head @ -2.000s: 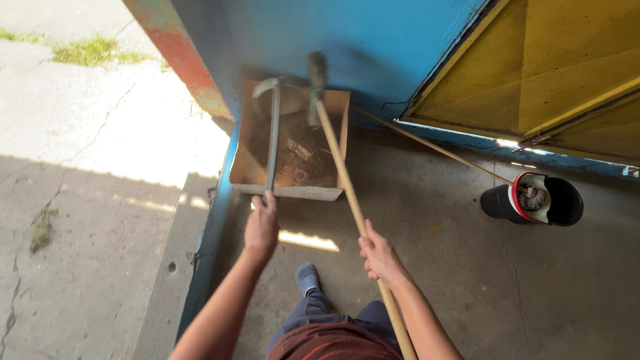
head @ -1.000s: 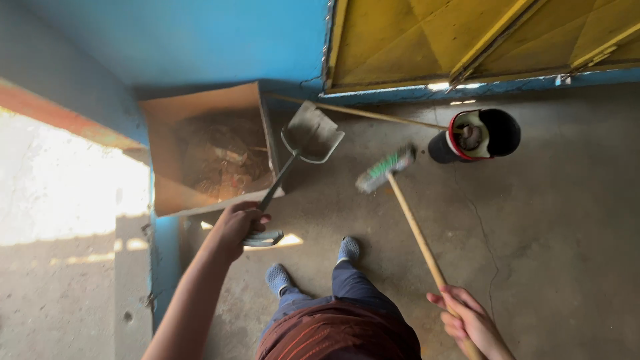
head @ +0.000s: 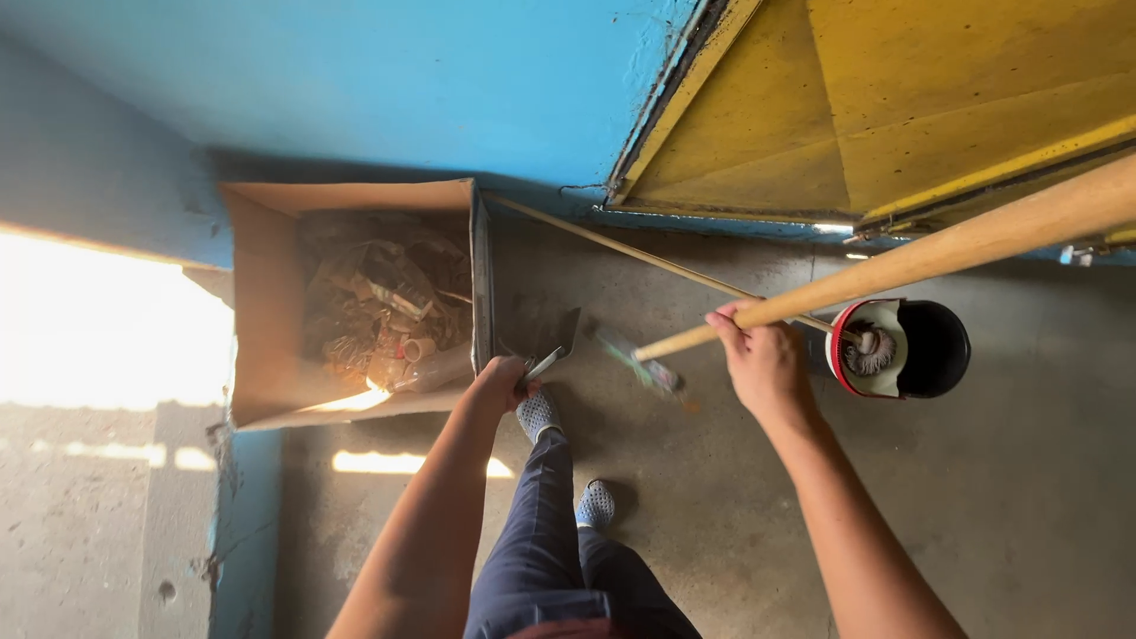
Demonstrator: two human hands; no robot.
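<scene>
My left hand (head: 506,382) grips the handle of a dustpan (head: 561,335), held just right of a cardboard box (head: 259,302); the pan is seen partly edge-on and is blurred. My right hand (head: 761,355) is closed around the wooden handle of a broom (head: 652,368), whose blurred green-and-white bristle head is low over the floor, right of the dustpan. The handle's upper end rises past the right edge of the view. A little orange-brown dirt (head: 690,406) lies by the broom head. Inside the box is crumpled rubbish (head: 390,311), with plastic bottles and bags among it.
A mop (head: 868,351) stands head-down in a red-rimmed bucket (head: 834,355) beside a black container (head: 950,348), its pole leaning toward the box corner. Behind are a blue wall (head: 399,89) and a yellow metal door (head: 932,98). A doorway sill (head: 177,506) runs along the left.
The dustpan has come from above the box two seconds ago to its right side, and has turned from face-on to nearly edge-on. The broom has moved from the box to the floor on the right.
</scene>
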